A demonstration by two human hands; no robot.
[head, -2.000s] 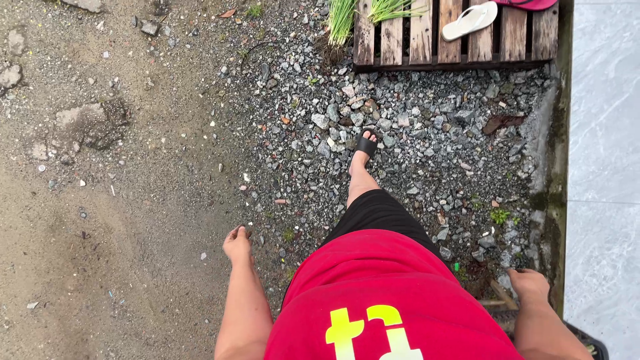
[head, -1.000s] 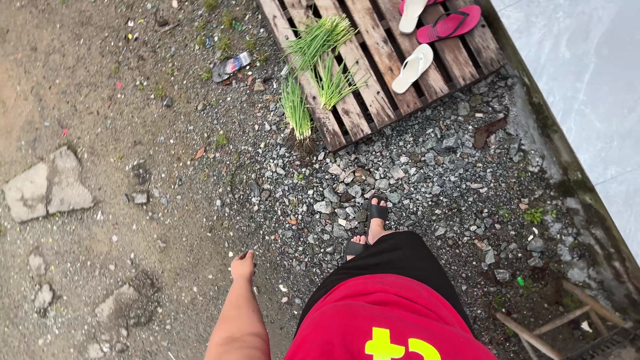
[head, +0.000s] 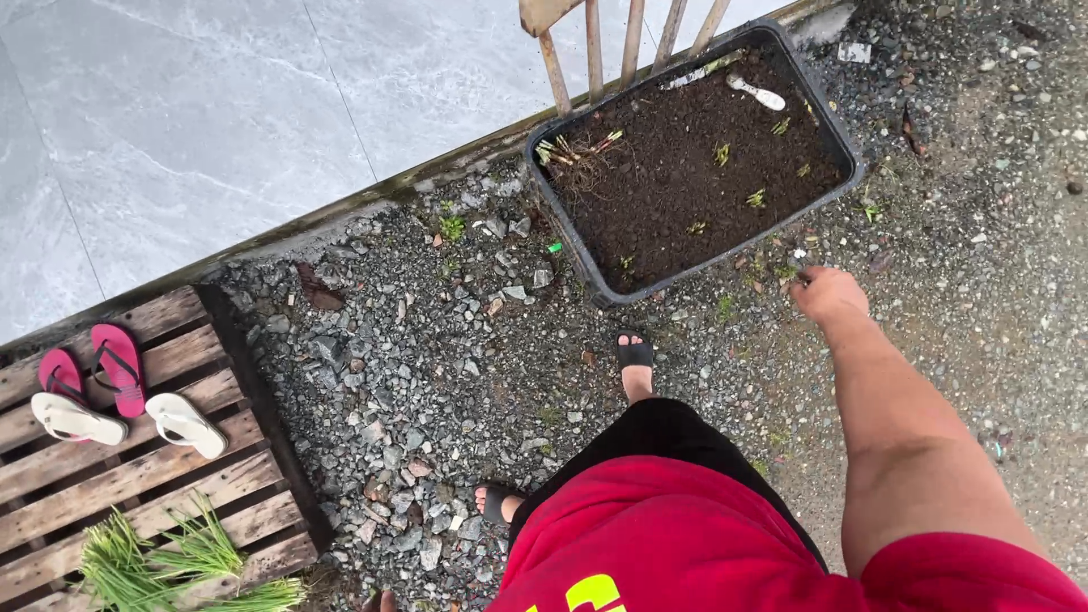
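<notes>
My right hand (head: pixel 826 293) hangs over the gravel just off the near right corner of a black plastic planter box (head: pixel 680 276), fingers loosely curled; nothing shows in it. Of my left hand (head: pixel 379 602) only some fingertips show at the bottom edge, over the gravel, so its grip is hidden. Dark soil (head: pixel 671 195) fills the planter, with several short cut green stems standing in it. A bunch of rooted stalks (head: pixel 582 157) lies at its left end. A white scoop-like tool (head: pixel 756 92) rests on the soil at the far right.
A wooden pallet (head: pixel 136 467) at lower left bears green leafy bunches (head: pixel 119 561), a pink flip-flop (head: pixel 119 365) and a white flip-flop (head: pixel 185 425), among others. Wooden chair spindles (head: pixel 633 42) rise behind the planter. A raised grey tiled floor (head: pixel 212 110) borders the gravel (head: pixel 408 382).
The view has swung round strongly. The pallet, near the top before, is now at lower left, and the whole planter box has come into view.
</notes>
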